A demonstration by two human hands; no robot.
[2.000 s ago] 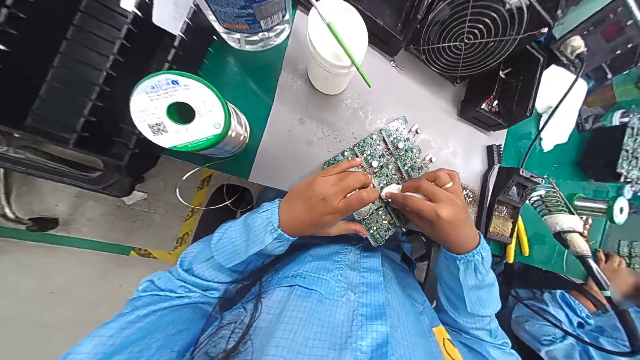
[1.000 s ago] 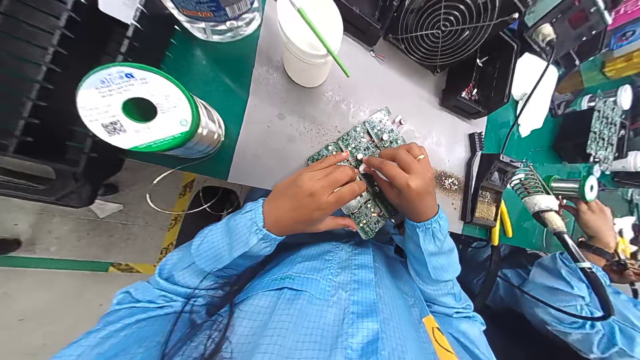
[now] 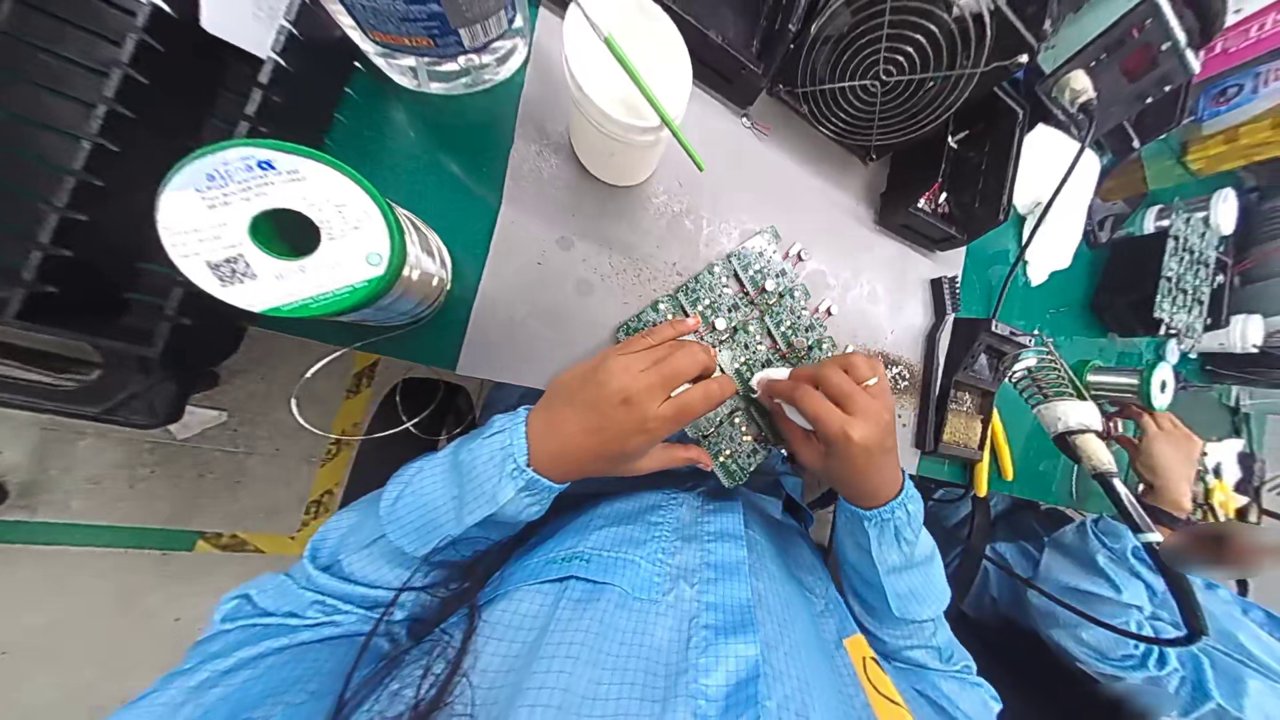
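Observation:
A panel of green circuit boards (image 3: pixel 740 320) with several small round white parts lies tilted near the front edge of a grey mat. My left hand (image 3: pixel 640 405) rests across its left side, fingers bent over the board and thumb near the lower edge. Pinched in the fingers of my right hand (image 3: pixel 840 420) is a piece of white wipe (image 3: pixel 770 380), which touches the board right of its middle. Whether my left hand grips the board's edge cannot be told, as its palm side is hidden.
Behind stand a white tub (image 3: pixel 625 130) with a green-handled brush (image 3: pixel 655 105) across it and a fan (image 3: pixel 885 75). A solder wire spool (image 3: pixel 290 235) is at left. At right are a black brush (image 3: pixel 937 350), a soldering iron in its coil holder (image 3: pixel 1060 400) and a co-worker's hand (image 3: pixel 1165 455).
Both hands stay at the board, and the wipe remains between my right fingers. The co-worker's hand at right has shifted.

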